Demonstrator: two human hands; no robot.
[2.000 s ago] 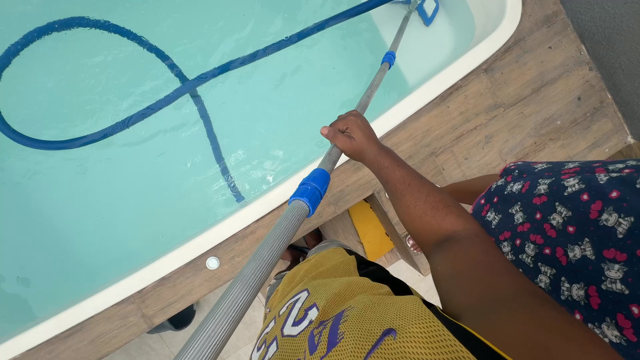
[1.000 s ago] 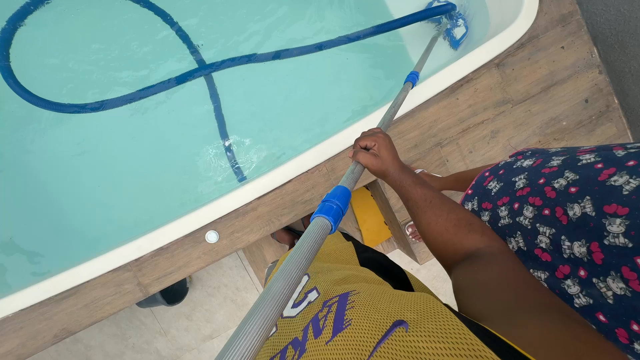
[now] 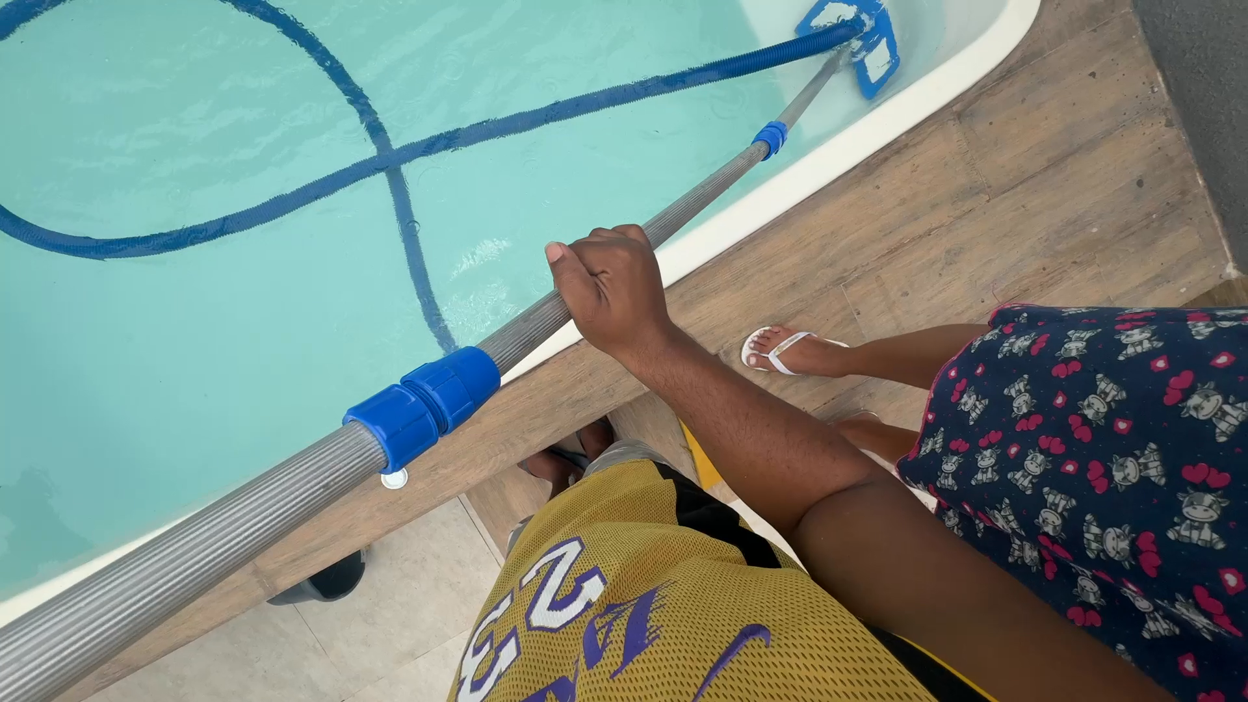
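Observation:
My right hand [image 3: 612, 292] is closed around a grey ribbed telescopic pole [image 3: 702, 195], with the thumb along its upper left side. The large blue locking collar [image 3: 424, 405] is down and left of the hand; a smaller blue collar [image 3: 770, 139] is farther up. The pole slants from the lower left to a blue-framed pool vacuum head [image 3: 876, 58] at the pool's upper right corner. A blue corrugated hose [image 3: 585, 102] runs from the head and loops through the water. My left hand is out of view.
The white pool rim [image 3: 838, 161] borders a wood-look deck [image 3: 1053, 185]. Another person in a patterned navy garment [image 3: 1102, 468] stands at right, one foot in a white flip-flop [image 3: 790, 351]. A dark container [image 3: 331, 580] is below the deck edge, near a small white round fitting [image 3: 394, 479].
The pole's near section and large collar appear closer to the camera. The other person's foot in the flip-flop now shows fully beside my forearm. My right hand stays closed on the pole.

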